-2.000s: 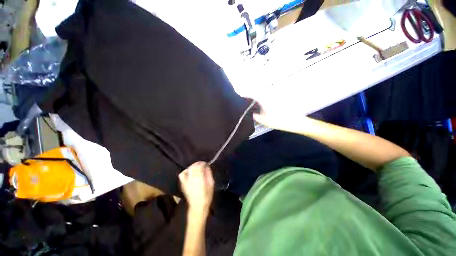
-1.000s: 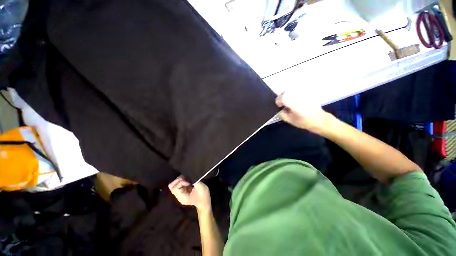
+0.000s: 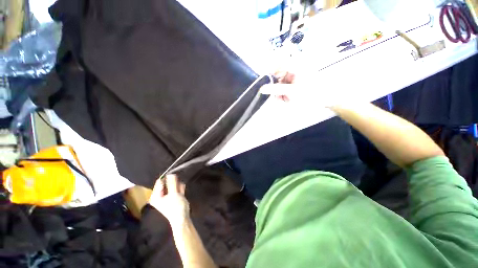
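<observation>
A dark brown-black garment (image 3: 152,73) lies spread over the white table from the upper left to the centre. Its open hem edge (image 3: 215,125) shows as two pale lines with a gap between them, running diagonally. My left hand (image 3: 170,196) grips the lower left end of the hem near the table's front edge. My right hand (image 3: 283,86) grips the upper right end over the table; it is partly washed out by glare. The fingertips of both hands are partly hidden by cloth.
Machine parts (image 3: 293,34) show at the top. Small snips (image 3: 346,45), a tan-handled tool (image 3: 419,47) and red-handled scissors (image 3: 455,23) lie to the right. An orange item (image 3: 44,178) and clear plastic bags (image 3: 31,55) are at the left. Dark cloth (image 3: 299,152) covers the lap.
Both hands have moved up and left with the hem. The hem, a single taut line a second ago, now stands open as two edges. The view has shifted too.
</observation>
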